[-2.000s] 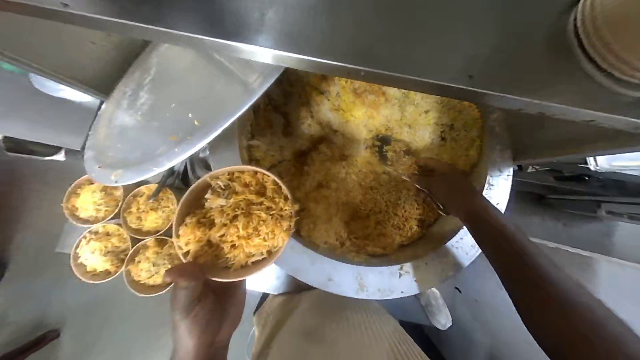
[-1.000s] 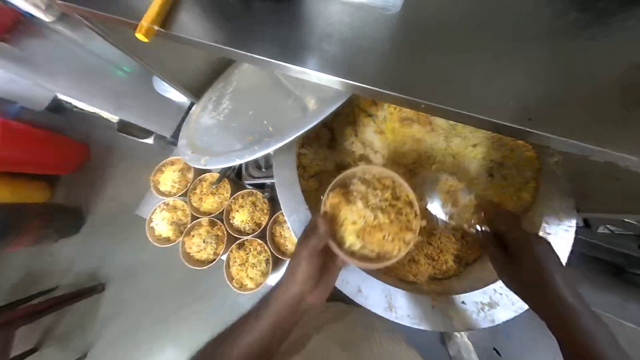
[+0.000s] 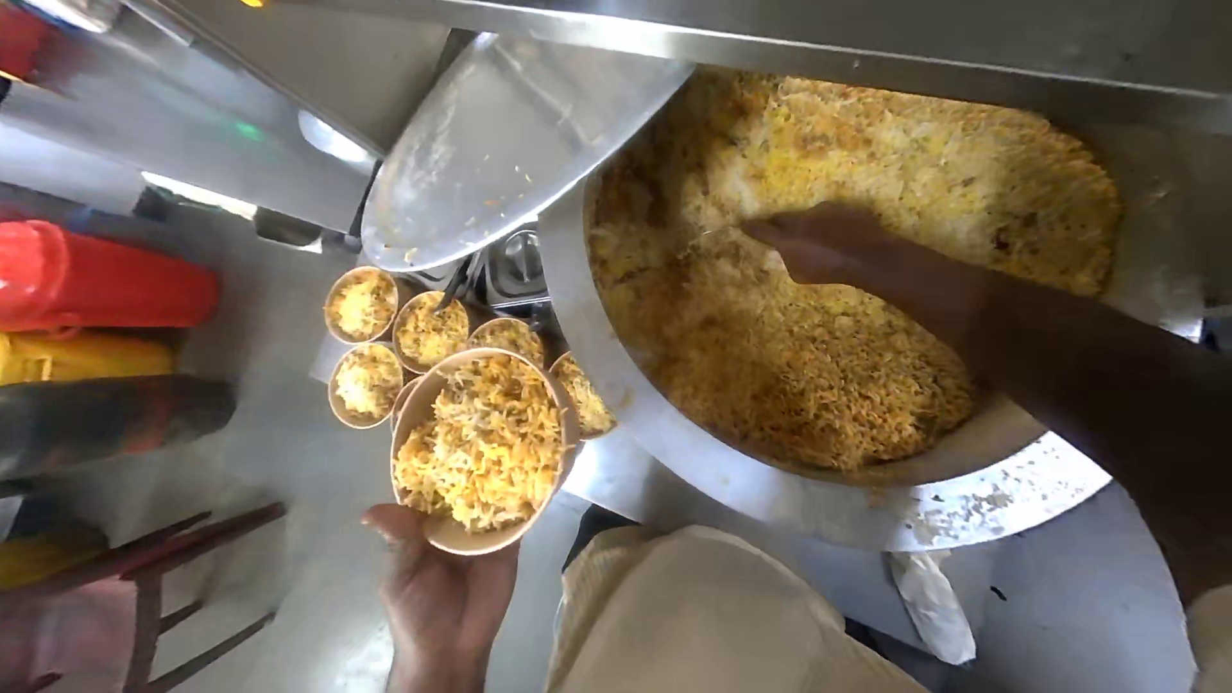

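My left hand (image 3: 443, 587) holds a paper bowl of rice (image 3: 481, 448) from below, in front of several filled paper bowls (image 3: 366, 385) standing together at left. My right hand (image 3: 818, 241) reaches over a wide metal pot (image 3: 654, 414) of yellow and brown rice (image 3: 818, 375). Its fingers are closed at the rice, where a thin edge of a metal utensil (image 3: 707, 233) shows; most of that utensil is hidden. A round metal lid (image 3: 510, 144) leans tilted at the pot's left side.
A steel shelf edge (image 3: 866, 72) crosses above the pot. Metal food pans (image 3: 518, 265) sit between bowls and pot. Farther left are a red container (image 3: 96, 279), a yellow one (image 3: 87, 356) and a dark red chair or stool (image 3: 144, 597). A white cloth or bag (image 3: 934, 606) hangs below the rim.
My left hand has brought the bowl from over the pot to the left, by the other bowls. My right hand has moved left and farther in over the rice.
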